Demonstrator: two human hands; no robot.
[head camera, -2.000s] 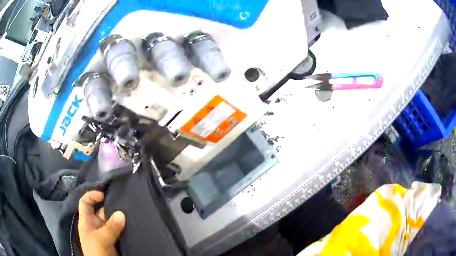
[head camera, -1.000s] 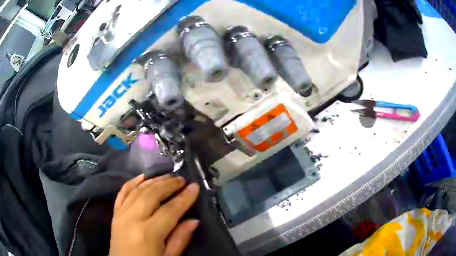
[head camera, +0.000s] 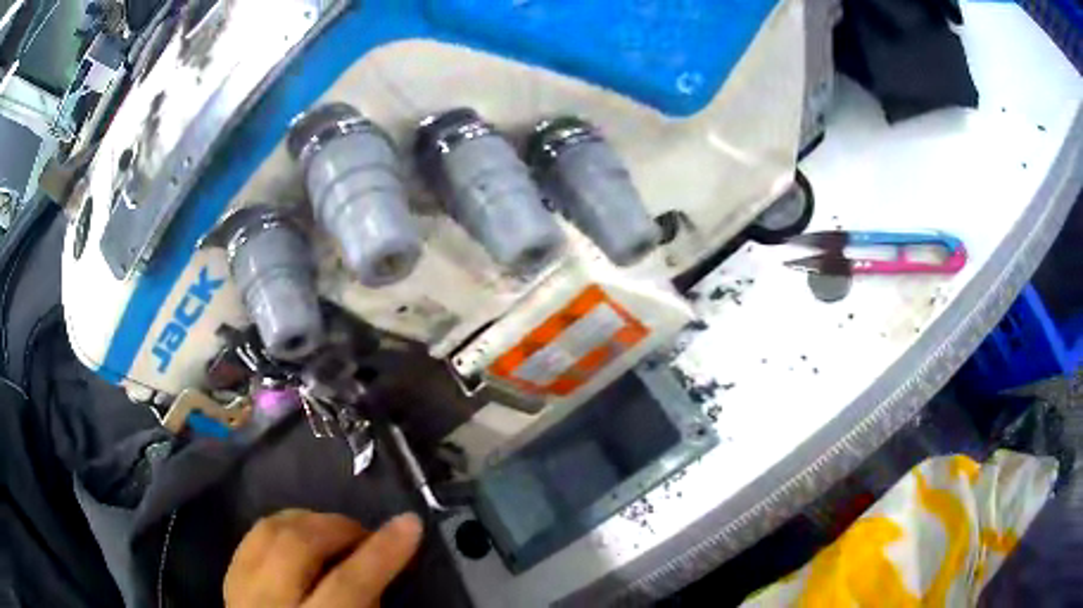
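Note:
The dark garment (head camera: 214, 499) lies in front of and left of the white and blue overlock machine (head camera: 475, 89). Its layers reach the presser foot and needle area (head camera: 339, 416), below the "JACK" lettering. My left hand (head camera: 327, 561) is at the bottom edge, partly cut off. It holds the dark fabric just below the presser foot, with its fingers bent down onto the cloth; the grip is partly hidden. A pale line of stitching runs down the garment left of the hand. My right hand is not in view.
An orange-and-white label (head camera: 570, 342) sits above a grey recess (head camera: 594, 457). Snips (head camera: 909, 252) lie on the table (head camera: 831, 356) at right, with dark scraps (head camera: 909, 59) behind. A blue crate (head camera: 1024, 344) and yellow-white cloth (head camera: 909, 540) are beyond the table's edge.
My left hand first moved up onto the cloth near the presser foot, then back down towards the bottom edge. The camera view has shifted too.

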